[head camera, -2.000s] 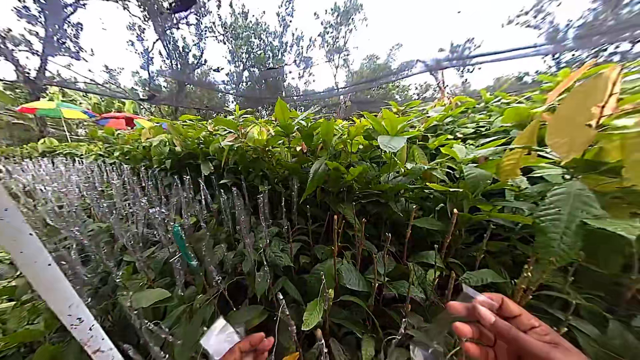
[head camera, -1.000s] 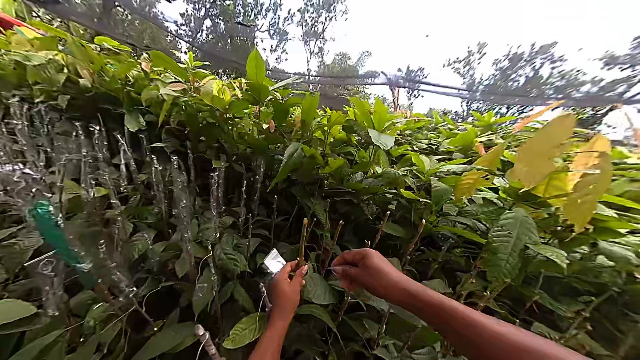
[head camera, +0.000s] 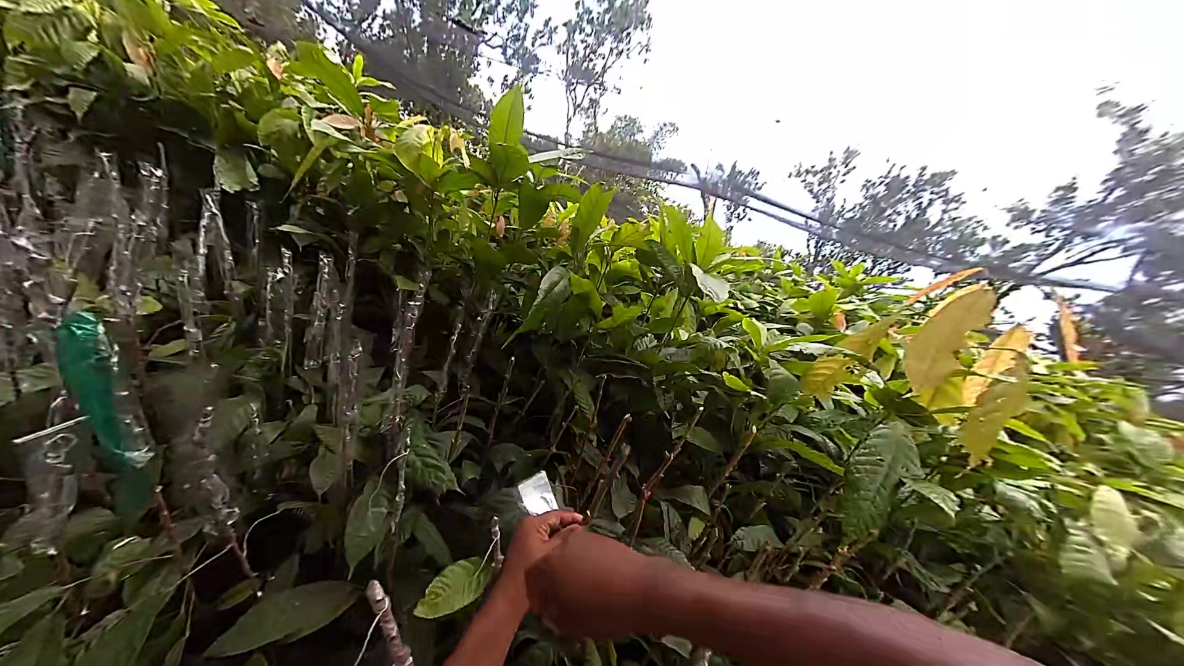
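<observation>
My left hand (head camera: 538, 546) is low in the middle of the view, its fingers closed on a small clear plastic piece (head camera: 537, 494) that sticks up above them. Across it lies my right hand (head camera: 587, 581), curled and slightly blurred, hiding part of the left one; whether it holds anything is hidden. Just behind and above both hands stand cut plant stems (head camera: 610, 458). A thicker cut stem (head camera: 387, 622) rises at the lower left of the hands, beside a thinner cut one (head camera: 497, 542).
Many stems wrapped in clear plastic sleeves (head camera: 403, 342) stand at the left, with a green plastic strip (head camera: 97, 388) among them. Dense leafy seedlings (head camera: 629, 287) fill the middle and right. Large yellow leaves (head camera: 948, 338) hang at the right. Dark netting (head camera: 814, 227) stretches behind.
My hands, apart two seconds ago, have come together, and the right one now crosses over the left. The clear plastic piece stays in my left hand. The view has turned right.
</observation>
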